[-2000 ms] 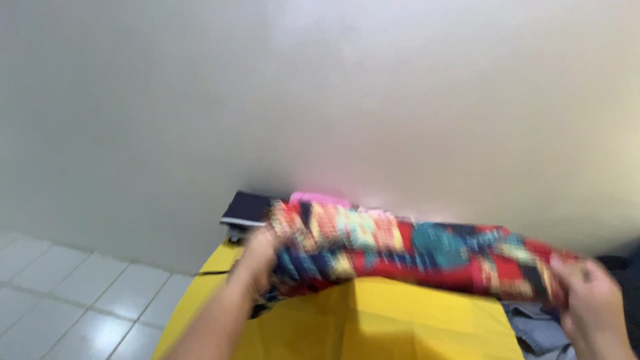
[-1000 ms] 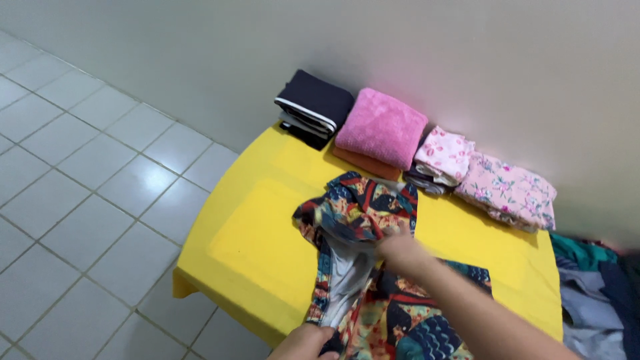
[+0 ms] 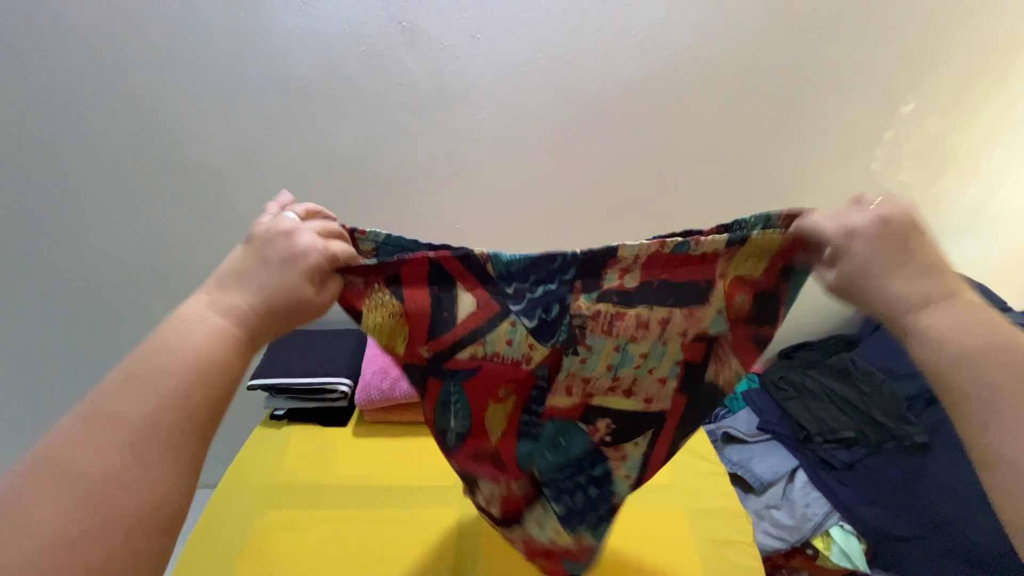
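Note:
A multicoloured patterned garment with a gathered waistband [image 3: 560, 344] hangs in the air above the yellow-covered table [image 3: 336, 496]. My left hand [image 3: 296, 256], with a ring on one finger, grips one end of the waistband. At the other end my right hand [image 3: 864, 248] holds the band, slightly blurred. The fabric sags between them and narrows to a point near the bottom of the view. Part of the table's back edge is hidden by the cloth.
Dark folded clothes [image 3: 308, 372] are stacked at the table's back left, beside a folded pink fuzzy cloth [image 3: 386, 376] on an orange one. A loose heap of clothes [image 3: 864, 432] lies to the right of the table. A plain wall [image 3: 512, 120] rises behind.
One second ago the patterned garment lay on the yellow table under my hands; now it is raised and stretched between them. The view has tilted up.

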